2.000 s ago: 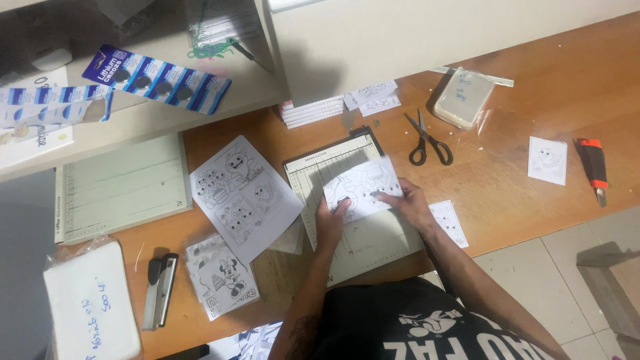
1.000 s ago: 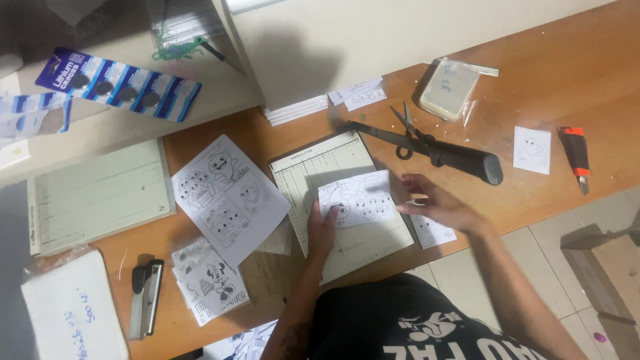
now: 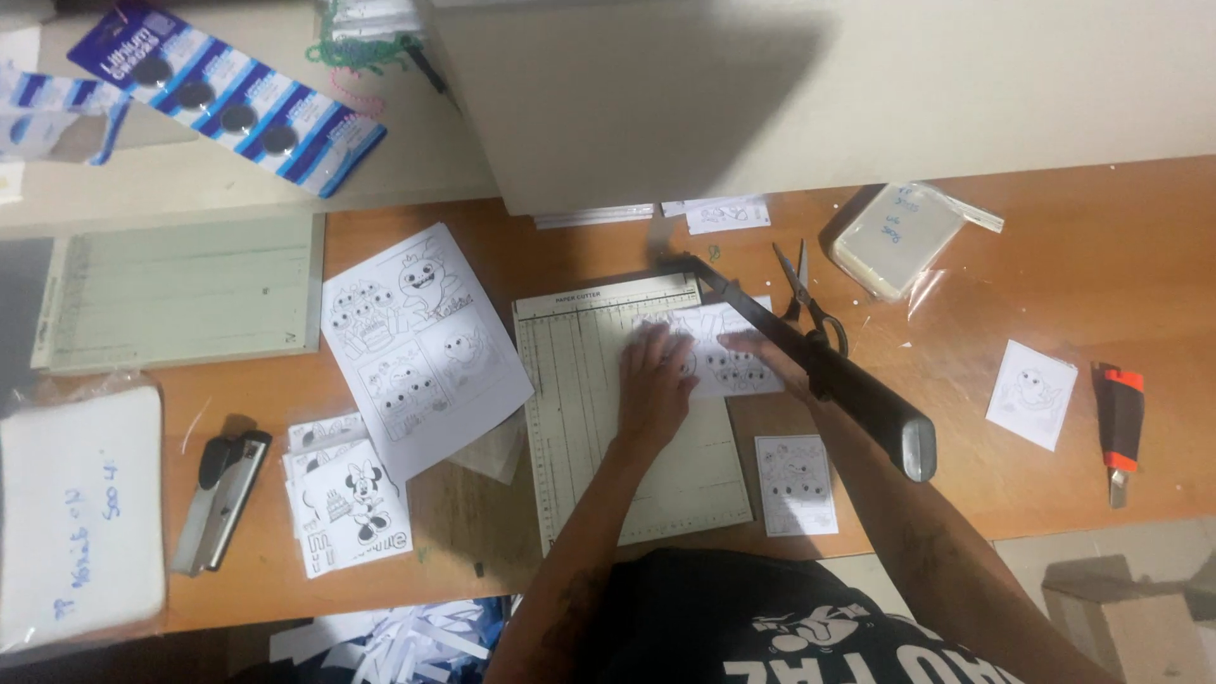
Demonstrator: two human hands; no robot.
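A sheet of paper with cartoon line drawings [image 3: 746, 366] lies across the right edge of the paper cutter's base [image 3: 608, 418]. My left hand [image 3: 657, 385] rests on the sheet's left part, fingers spread and pressing it against the base. My right hand [image 3: 760, 350] touches the sheet's right part, partly hidden under the cutter's raised black blade arm [image 3: 826, 366]. A small printed card [image 3: 796, 484] lies just right of the base, below the sheet. Larger printed sheets [image 3: 427, 351] lie left of the cutter.
Black scissors [image 3: 807, 299] and a plastic-wrapped stack [image 3: 898, 242] lie at the back right. Further right are a small card [image 3: 1033, 394] and a utility knife [image 3: 1121, 427]. At left are a stapler [image 3: 220, 503], Minnie Mouse prints [image 3: 356, 508] and another cutter board [image 3: 180, 290].
The cutter's blade arm now stands raised at the right. The sheet, held up in both hands two seconds ago, now lies on the cutter's right edge, with my left hand on top of it.
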